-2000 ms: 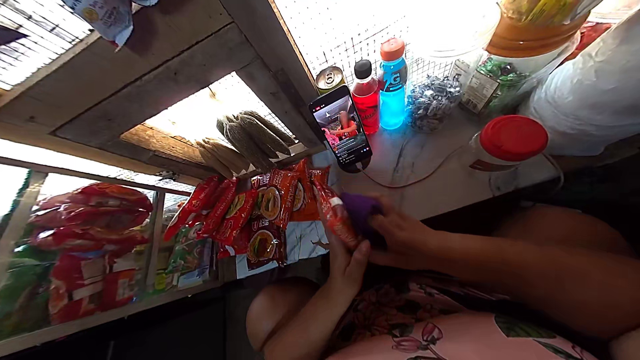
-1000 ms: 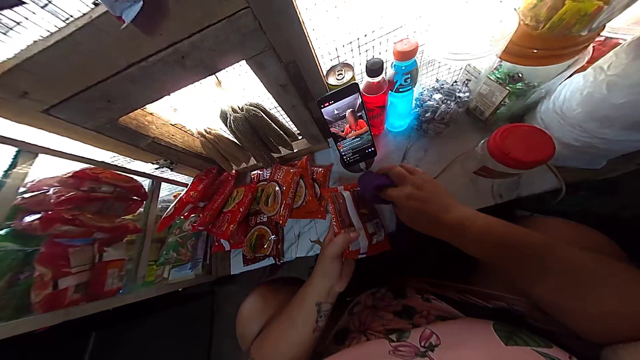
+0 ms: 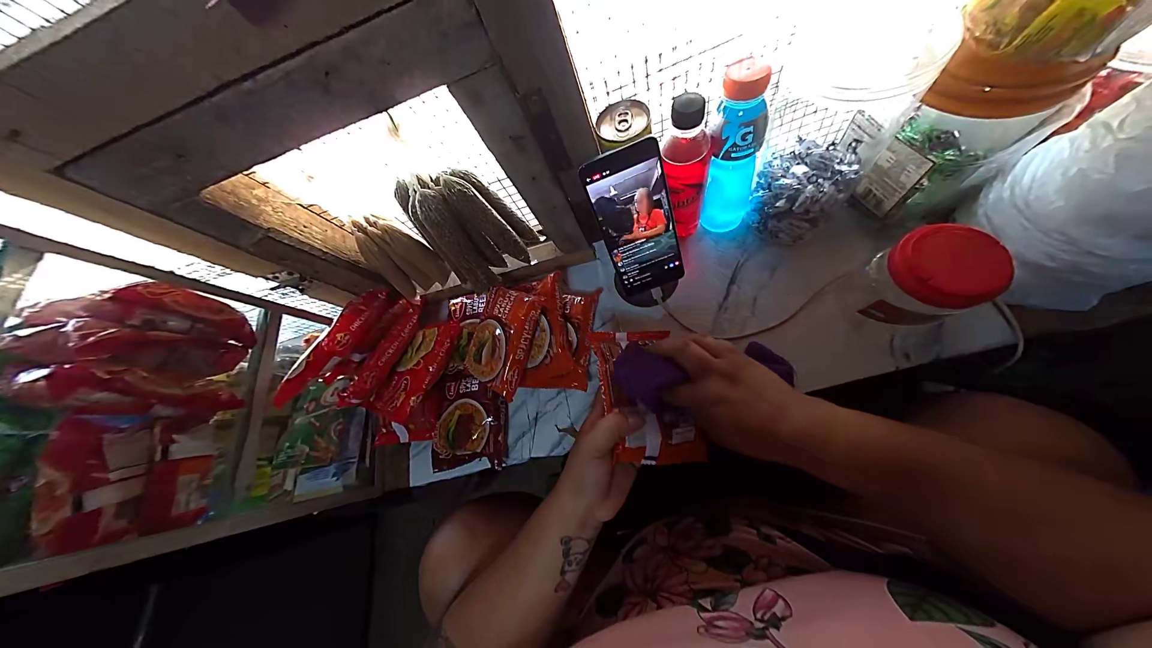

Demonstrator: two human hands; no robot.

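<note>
An orange instant noodle packet (image 3: pixel 682 450) is gripped at its lower left edge by my left hand (image 3: pixel 601 454), fingers partly behind it. Bunched in my right hand (image 3: pixel 731 389) is a purple cloth (image 3: pixel 646 376), pressed on the packet's face, with another end of the cloth showing past the knuckles. Left of my hands, red, orange and dark noodle packets (image 3: pixel 486 349) lie in an overlapping row on the counter. A lit smartphone (image 3: pixel 635 220) stands just behind the packet, a cable at its base.
Behind the phone stand a can (image 3: pixel 623 121), a red drink bottle (image 3: pixel 686 171) and a blue drink bottle (image 3: pixel 736 153). To the right are a red-lidded jar (image 3: pixel 945 270), silver-wrapped pieces (image 3: pixel 804 189) and a white plastic bag (image 3: pixel 1075 189). Packed shelves are at left, beside a wooden frame (image 3: pixel 279 81).
The packet, earlier seen narrow and tilted, is now turned with its broad face up. My right hand with the purple cloth has moved from the packet's upper right edge onto its face.
</note>
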